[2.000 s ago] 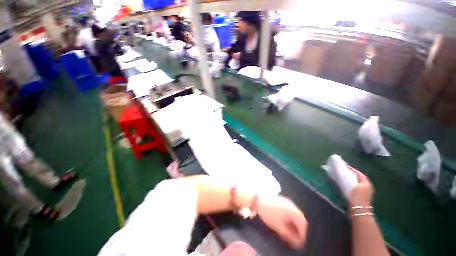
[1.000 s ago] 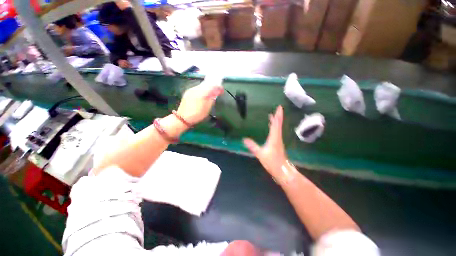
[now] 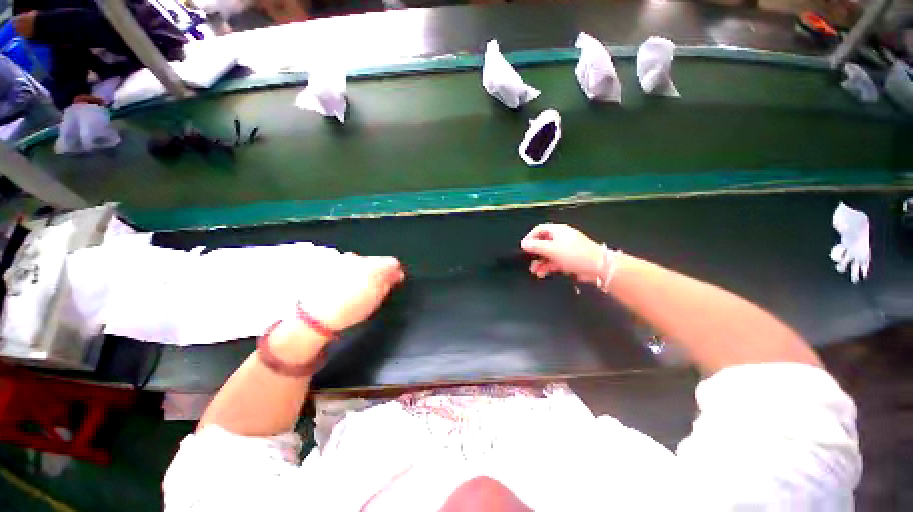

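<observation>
My left hand (image 3: 362,290) is over the right end of the fanned white bags (image 3: 200,290) on the dark worktop, fingers bent; whether it grips a bag I cannot tell. My right hand (image 3: 563,252) is over the worktop at the centre right, fingers curled. A dark patch shows by its fingertips, but I cannot tell whether it holds anything. Dark corded devices (image 3: 195,142) lie on the green belt at the left. A white bagged unit (image 3: 541,137) lies on the belt with its dark content showing.
Several other bagged units (image 3: 598,68) stand along the belt (image 3: 420,140). A white glove (image 3: 851,240) lies at the worktop's right. A pale stack (image 3: 50,280) is at the far left, with a red stool (image 3: 60,415) below. A person's hand (image 3: 88,100) is at the upper left.
The view has turned down and right. My left hand has come back from over the belt to the white bags. My right hand has drawn back over the worktop, and its spread fingers have curled.
</observation>
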